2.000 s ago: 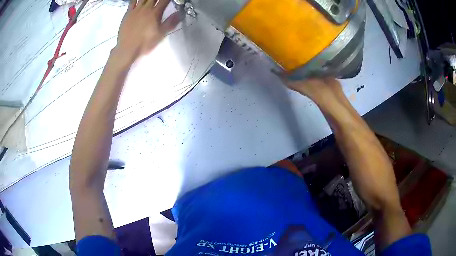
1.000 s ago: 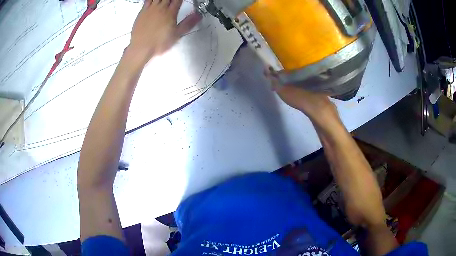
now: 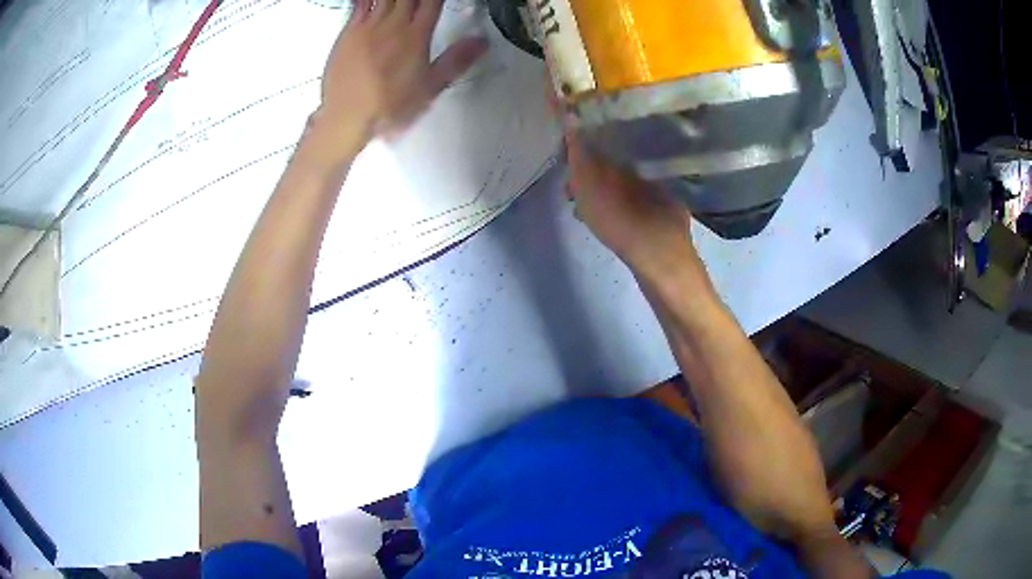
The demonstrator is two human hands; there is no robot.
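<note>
The cutting machine, with an orange band and silver body, stands at the top centre-right, cut off by the top edge. My right hand is on its near left side, partly hidden behind the body; its grip cannot be seen fully. My left hand lies flat with fingers spread on the white paper marker, left of the machine. The marker has thin printed lines and a thin dark fabric edge under its curved near side. The blade and base plate are hidden.
A red-wrapped cord crosses the marker at left. A pale block sits at the left edge. Dark snippets dot the table. Dark and grey strips lie at the far right. A box with red contents is below the table at right.
The machine has turned, and my right hand has moved left with it. My left hand appears further right in the picture, still on the paper; the view has also shifted.
</note>
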